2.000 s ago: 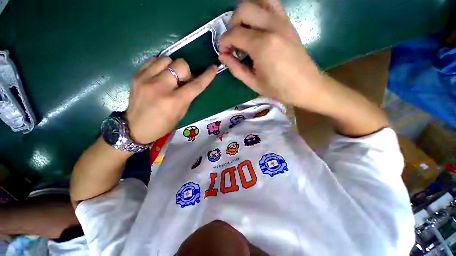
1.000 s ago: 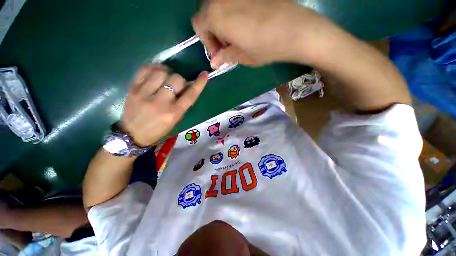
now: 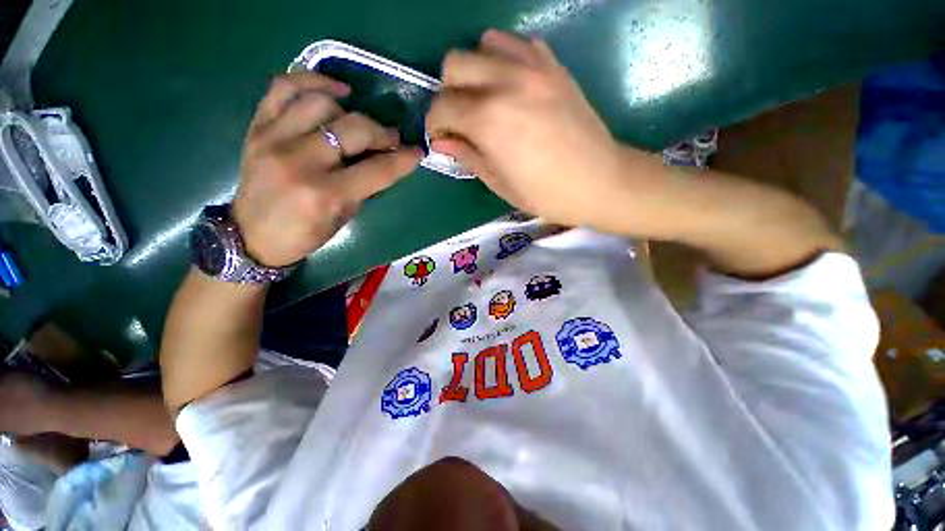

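Observation:
A white plastic frame (image 3: pixel 375 60) lies over the green bench top in front of me, its open loop end at the upper left. My left hand (image 3: pixel 316 156), with a ring and a wristwatch, holds the loop end and near side of the frame. My right hand (image 3: pixel 508 114) grips the other end with fingertips and thumb, covering most of it. A pale bit of that end (image 3: pixel 448 164) shows below the right thumb. Any small part between the fingers is hidden.
Overlapping pale frames (image 3: pixel 64 185) lie on the green bench (image 3: pixel 197 93) at the left. A blue object (image 3: pixel 9 268) is at the left edge. Small pale parts (image 3: pixel 692 148) show beyond my right forearm, near a brown surface (image 3: pixel 793 166). Another person's arm (image 3: pixel 88 413) is at lower left.
The frame has turned, and its loop end now shows at the upper left. My right hand has come back down to the frame's end. The view has shifted slightly.

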